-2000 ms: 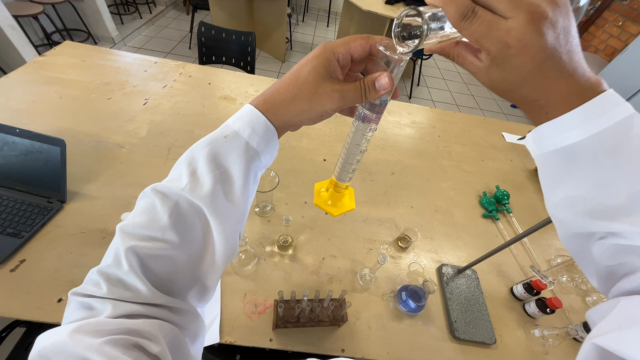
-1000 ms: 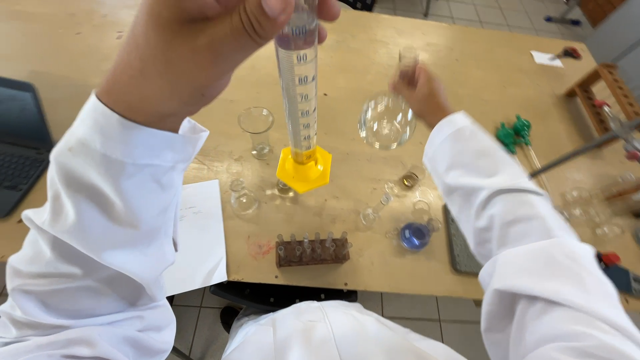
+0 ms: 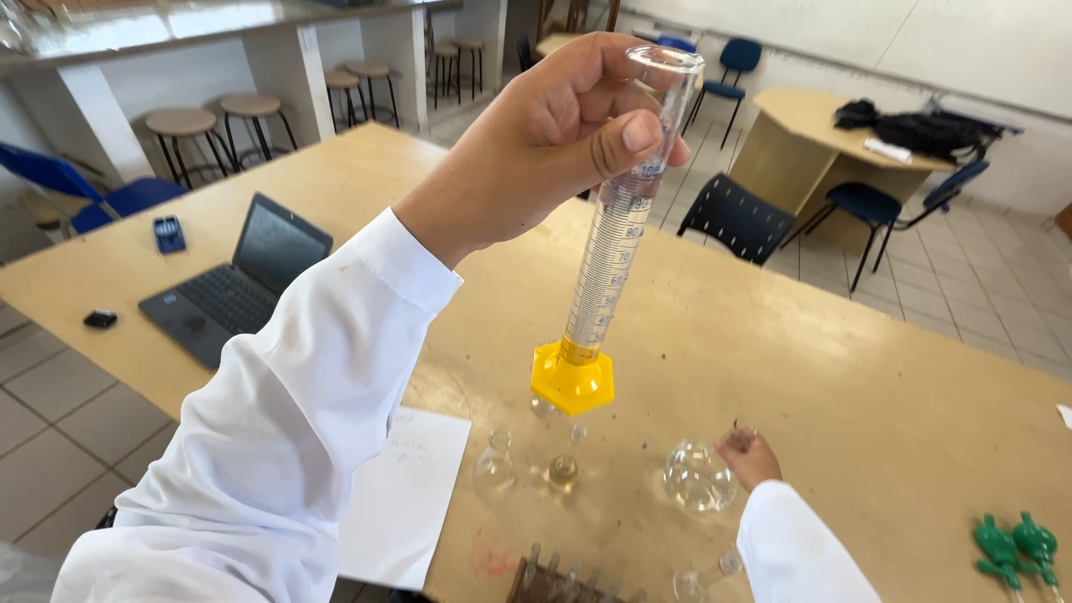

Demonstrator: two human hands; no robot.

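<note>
My left hand (image 3: 578, 126) is closed around the upper part of a glass graduated cylinder (image 3: 611, 251), held up slightly tilted above the table. Clear liquid stands in it near the top marks, and its foot is a yellow plastic hexagonal base (image 3: 573, 378). Lower right, my right hand (image 3: 748, 456) is at the neck of a round glass flask (image 3: 700, 476) with clear liquid; the fingers hide most of the neck. A small flask with yellowish liquid (image 3: 563, 473) and an empty-looking glass flask (image 3: 496, 465) stand below the cylinder.
A wooden test tube rack (image 3: 557, 586) stands at the bottom edge, near a sheet of paper (image 3: 410, 494). Glassware (image 3: 691, 586) lies right of the rack. Green pipette bulbs (image 3: 997, 540) are at the lower right, an open laptop (image 3: 243, 276) at the left.
Two seconds ago my right hand held glassware at the cylinder's mouth; it has since moved down to the right with the round flask. My left hand still holds the cylinder. The view has tilted up.
</note>
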